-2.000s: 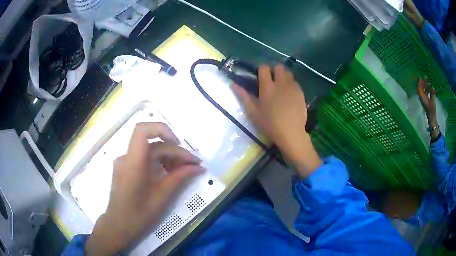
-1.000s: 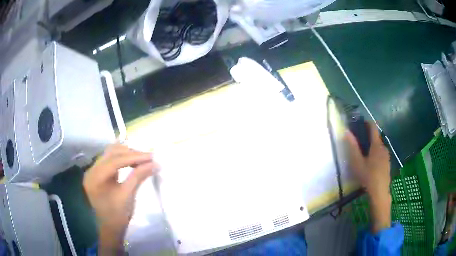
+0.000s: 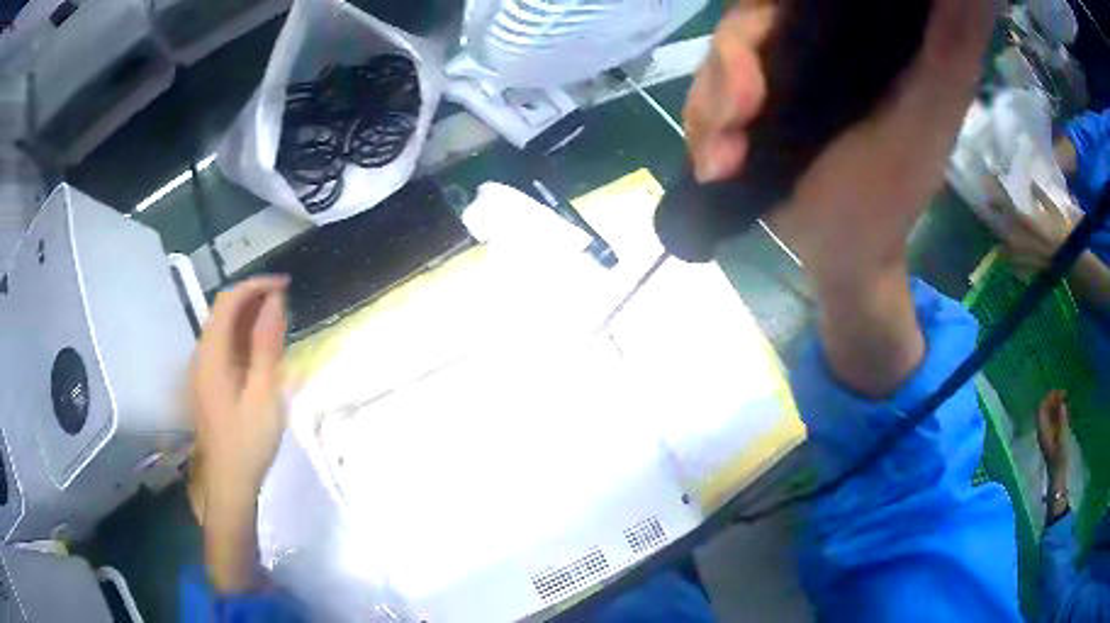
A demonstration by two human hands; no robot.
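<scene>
A white cover panel [image 3: 511,450] with small vent holes lies on the white, yellow-edged mat [image 3: 743,414], glaring brightly. My right hand [image 3: 852,183] grips a black electric screwdriver [image 3: 779,134] high over the mat's right part. Its thin bit points down and left, and the tip appears at the panel's upper right; glare hides whether it touches. My left hand [image 3: 244,389] is raised at the panel's left side, fingers bent, slightly blurred; whether it holds anything cannot be told.
White projector units [image 3: 116,353] stand at left. An open bag [image 3: 353,122] of black rings and a white fan [image 3: 560,37] are behind. A marker-like stick [image 3: 578,225] lies beside a white wad [image 3: 511,213]. At right are a green crate [image 3: 1022,329] and other people's hands [image 3: 1053,438].
The screwdriver has been raised from the mat's right side, its bit pointing down towards the panel. My left hand has moved off the panel's left edge. The view has shifted.
</scene>
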